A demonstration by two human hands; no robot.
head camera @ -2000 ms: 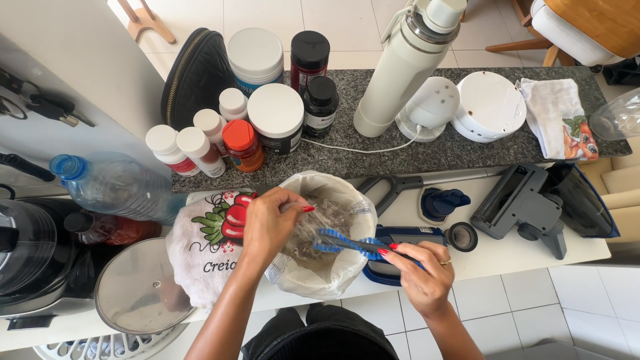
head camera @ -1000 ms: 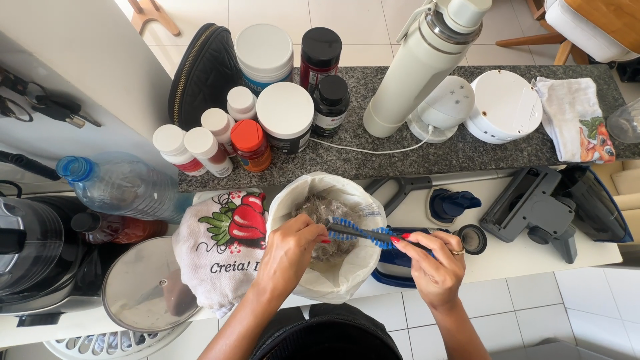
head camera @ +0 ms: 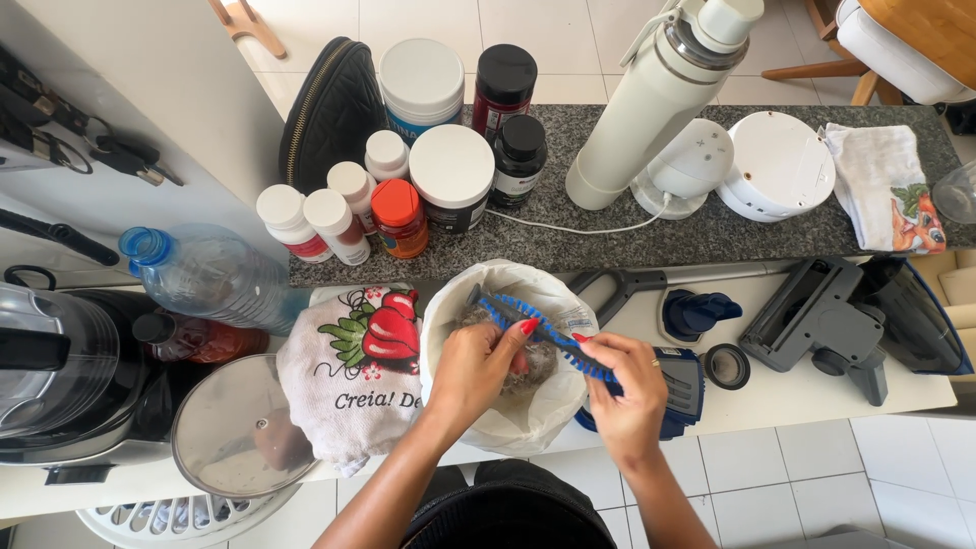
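Note:
A vacuum cleaner's brush roller [head camera: 545, 333], dark grey with blue bristles, lies slantwise over a lined waste bin [head camera: 560, 293]. My left hand [head camera: 476, 366] pinches its middle between thumb and fingers. Its lower right end is held by my right hand [head camera: 627, 381], at the bin's right rim. Inside the white liner is a grey clump of dust and hair [head camera: 537, 366], partly behind my left hand. Just right of the bin are a blue and grey vacuum body [head camera: 682, 389] and a round filter part [head camera: 727, 366].
A grey vacuum floor head [head camera: 812, 324] and a dark dust container [head camera: 907, 313] lie at the right. Supplement jars [head camera: 451, 168], a tall flask [head camera: 648, 107] and a white camera [head camera: 690, 160] stand on the granite ledge. Left are a printed cloth [head camera: 358, 396], a glass lid [head camera: 240, 427] and a plastic bottle [head camera: 221, 271].
The brush roller now slants down to the right, after lying nearly level one second ago. My left hand has gone from near the roller's left end to its middle.

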